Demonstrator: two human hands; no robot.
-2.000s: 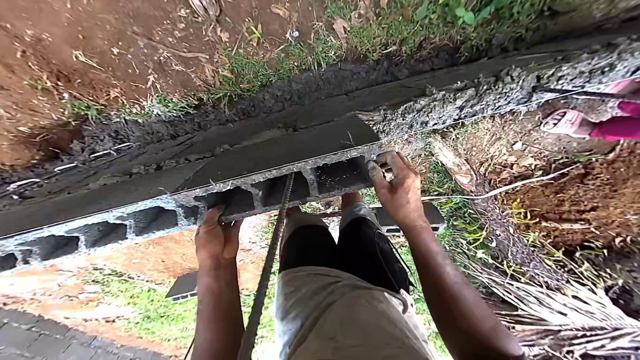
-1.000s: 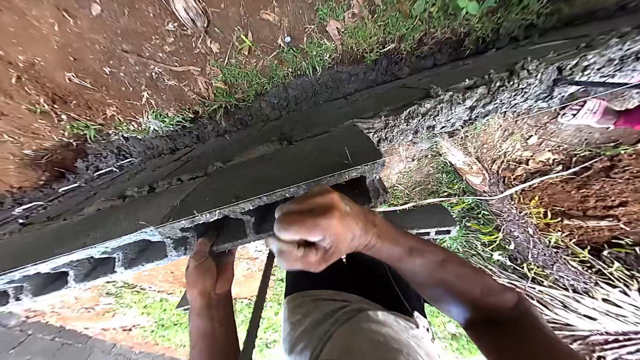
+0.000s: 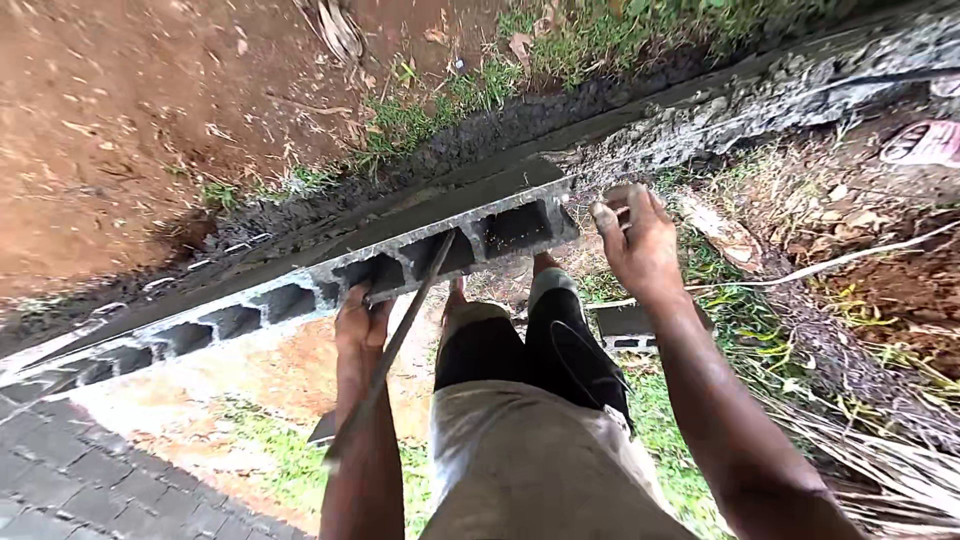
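A row of hollow concrete blocks (image 3: 288,301) runs diagonally from the lower left to the middle, with its cavities facing me. My left hand (image 3: 363,322) grips the lower edge of the block near its end, some fingers hidden in a cavity. My right hand (image 3: 636,236) is off the row's right end, fingers spread and curled, holding nothing that I can see. A thin dark bar or rod (image 3: 397,337) slants from a cavity of the end block (image 3: 517,227) down across my left forearm. Wet grey mortar (image 3: 592,120) lies behind and beyond the blocks.
Another concrete block (image 3: 628,322) lies on the ground by my legs. A pale cord (image 3: 817,268) stretches rightward. Dry palm fronds (image 3: 885,472) lie at lower right, grey block paving or a wall (image 3: 97,480) at lower left. A person's pink sandal (image 3: 922,144) shows at far right.
My right hand was at the end block's edge, then blurred as a fist above the block, and is now to the right of its end, with fingers apart. My left hand has stayed at the block's lower edge.
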